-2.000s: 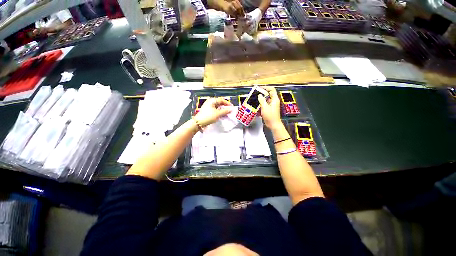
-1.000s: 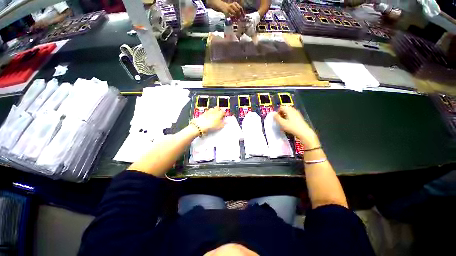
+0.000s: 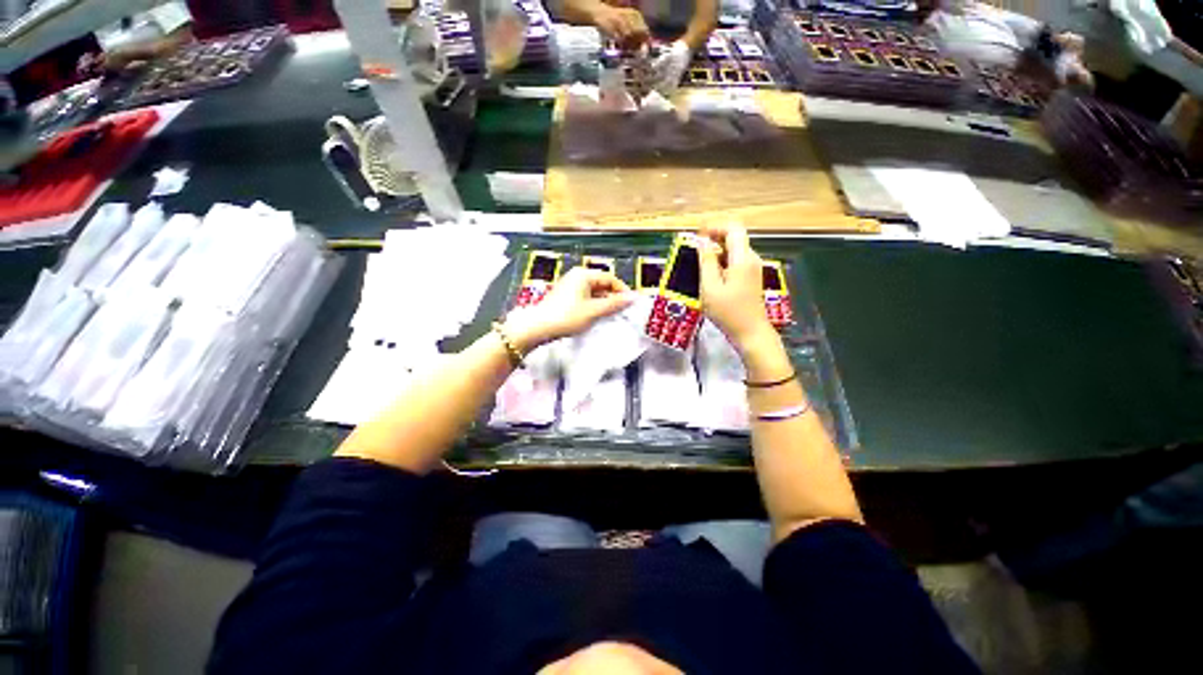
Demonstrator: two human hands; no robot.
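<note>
My right hand (image 3: 735, 284) holds a keypad phone (image 3: 676, 317) with a yellow frame, dark screen and red keypad, tilted above the blister tray. My left hand (image 3: 575, 306) holds a white protective sleeve (image 3: 611, 346) by its upper end, beside the phone's lower part. The phone is outside the sleeve. The clear blister tray (image 3: 829, 382) lies below both hands. Its back row shows bare keypad phones (image 3: 540, 274), partly hidden by my hands. Its front row holds several white-sleeved phones (image 3: 528, 396); the rightmost front pocket shows no phone.
A pile of empty sleeves (image 3: 420, 297) lies left of the tray. Stacked trays of bagged phones (image 3: 172, 330) stand at far left. A metal post (image 3: 412, 125) and a yellow-brown board (image 3: 712, 198) are behind. Another person's hands (image 3: 627, 27) work at the back beside phone trays.
A second ago both hands were down at the tray. Now my right hand has raised a bare phone and my left holds up a sleeve. The front right pocket's phone is gone.
</note>
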